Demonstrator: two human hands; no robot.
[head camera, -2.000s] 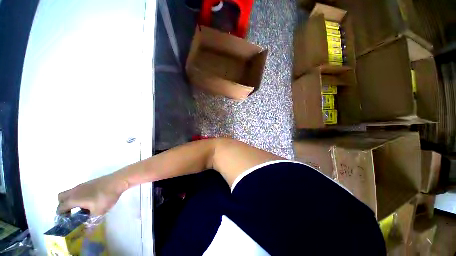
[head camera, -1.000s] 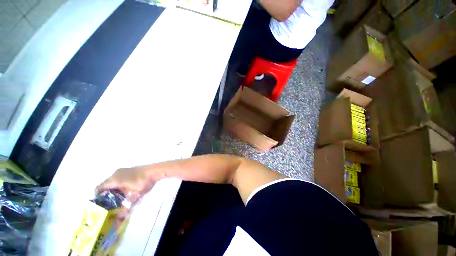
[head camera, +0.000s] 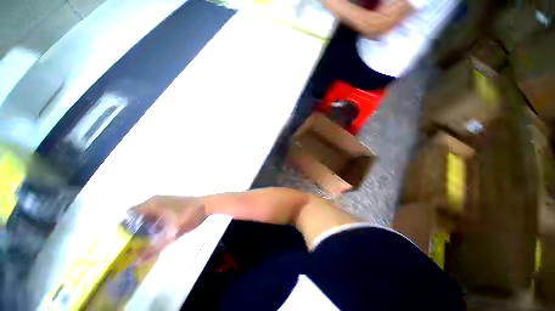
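My right hand (head camera: 167, 222) is over the white bench (head camera: 201, 109) at the lower left, at the end of my outstretched arm. Its fingers are closed on the dark end of a yellow retail box (head camera: 91, 270), with shiny clear film around that end. The box runs down to the lower-left edge and is cut off there. The picture is blurred, so the print cannot be read. My left hand is not in view.
A pale oblong item (head camera: 97, 121) lies on the bench's black strip (head camera: 152, 67). Yellow and dark shiny packs (head camera: 30, 194) are at far left. Beyond the bench are an open carton (head camera: 331, 155), a red stool (head camera: 356, 100), another worker's arm (head camera: 371, 18) and cartons with yellow boxes (head camera: 455, 179).
The view has swung, bringing the black strip, pale item and other worker into the picture. My right hand stays on the box end, which now appears higher and further right.
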